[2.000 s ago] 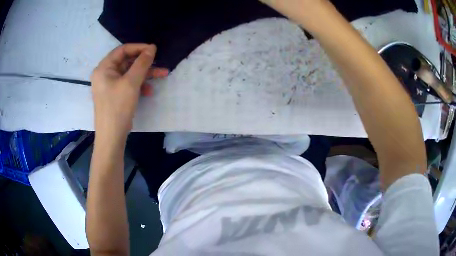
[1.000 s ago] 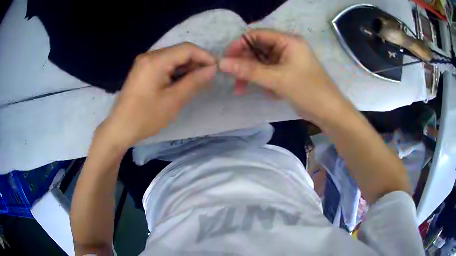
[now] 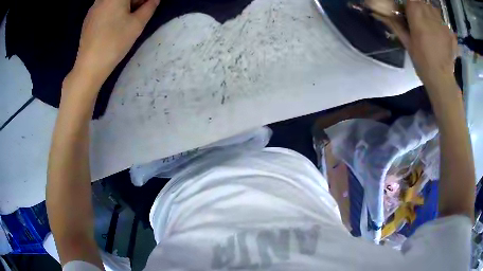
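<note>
The black cut fabric panel (image 3: 42, 47) lies across the upper left of the white pressing table cover (image 3: 175, 90), its curved edge facing me. My left hand (image 3: 114, 32) is over the panel at the top edge of the picture. Its fingertips are partly cut off, and I cannot tell whether they pinch anything. A thin dark tape strip (image 3: 18, 114) runs from the panel out to the left. The dark iron (image 3: 365, 32) with a silvery rim rests at upper right. My right hand (image 3: 429, 39) is closed around its tan handle (image 3: 382, 6).
Dark specks are scattered over the cover between panel and iron. Below the table's front edge at right are a clear plastic bag (image 3: 365, 140) with coloured scraps and a cardboard edge (image 3: 336, 180). A blue crate (image 3: 24, 230) is at lower left. A metal-edged part stands beyond the iron.
My hands have moved apart from where they met over the table. The left went up and left over the panel, the right went to the iron handle. The view has shifted.
</note>
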